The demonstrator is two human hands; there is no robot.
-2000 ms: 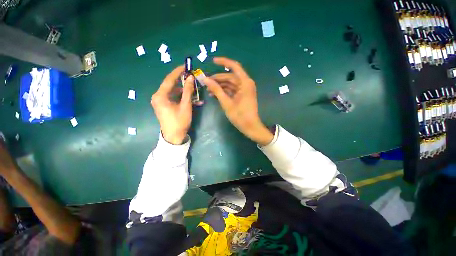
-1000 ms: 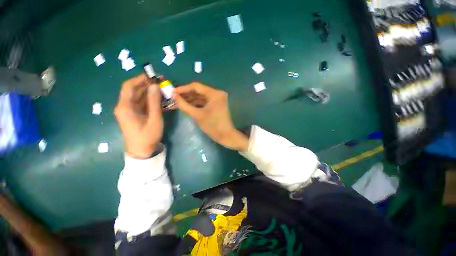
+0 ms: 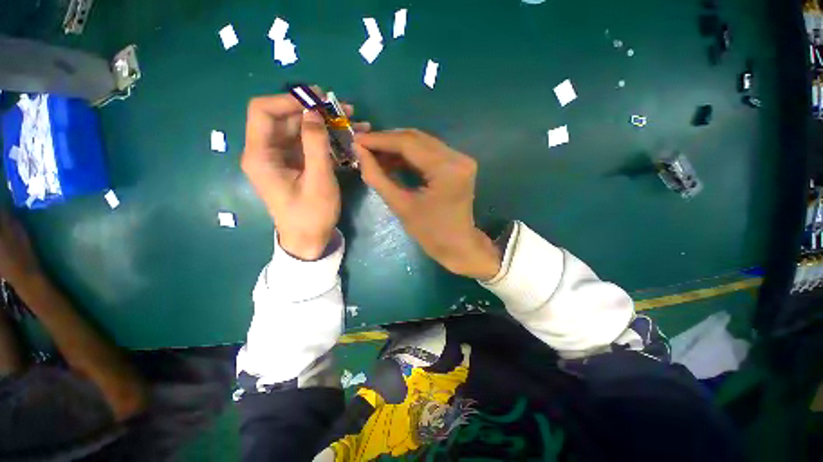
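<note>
A small electronic module (image 3: 342,143) with a dark end carrying a white mark and an amber area is held above the green bench. My left hand (image 3: 293,171) grips it between thumb and fingers. My right hand (image 3: 424,194) has its thumb and index fingertip together at the module's right side; whether they pinch a part of it is too small to tell. White pads (image 3: 285,51) lie loose beyond and beside my hands, one of them (image 3: 431,73) just beyond my right hand.
A blue bin (image 3: 79,149) with white pieces is at left, near a grey metal post (image 3: 54,70). A silver module (image 3: 678,174) and black parts (image 3: 703,115) lie at right. A dark tray (image 3: 794,153) is at the right edge. Another person's arm (image 3: 68,316) is at lower left.
The view has shifted. The white piece over the module's amber area no longer shows there. A single pad now lies beyond my right hand, unseen two seconds ago. My left hand still holds the module.
</note>
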